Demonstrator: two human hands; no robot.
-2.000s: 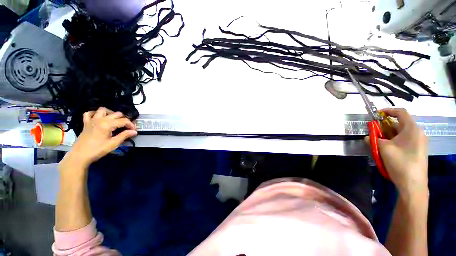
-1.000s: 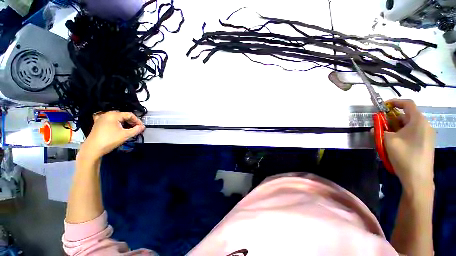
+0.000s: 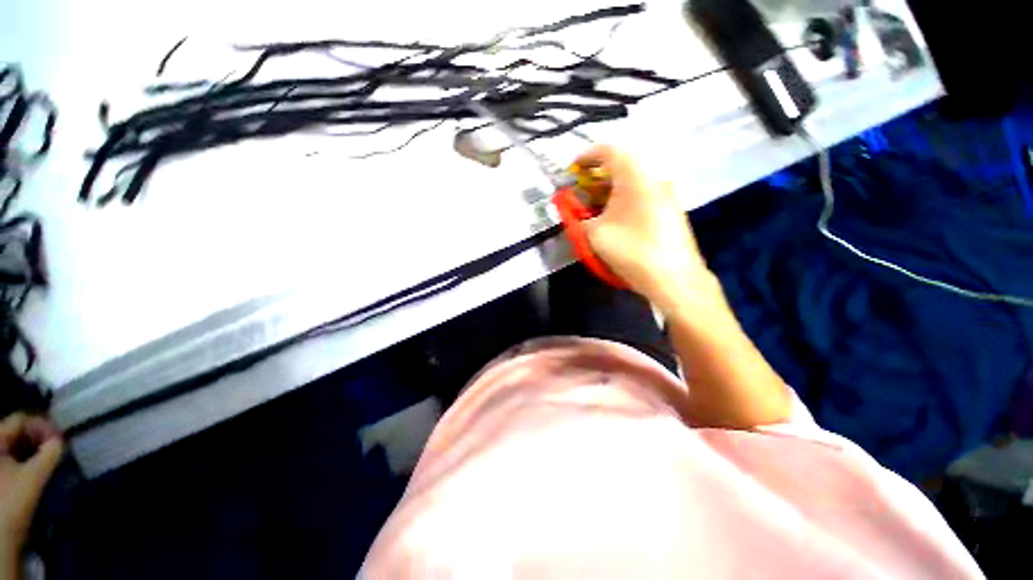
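Note:
A thin black fabric strip (image 3: pixel 397 297) runs along the near table edge between my hands, over the pale marked ruler band (image 3: pixel 170 351). My left hand (image 3: pixel 28 459), cut off by the left edge, pinches its left end. My right hand (image 3: pixel 640 227) holds scissors with a red (image 3: pixel 583 240) and a yellow handle loop, blades pointing up-left; the strip's right end is at this hand. A loose bundle of cut strips (image 3: pixel 340 100) lies beyond, with a small grey-brown oval piece (image 3: pixel 476 146) beside it.
Part of the tangled strip pile (image 3: pixel 23 249) shows at the left edge. A black smartphone (image 3: pixel 753 62) lies at the upper right, with a white cable (image 3: pixel 844 240) running over the table edge. Dark blue fabric (image 3: pixel 861 329) is below the table at right.
The view has swung right and tilted, bringing in the smartphone and cable. The machine parts at left are out of view. The strip remains between my hands, with two strands now visibly separated.

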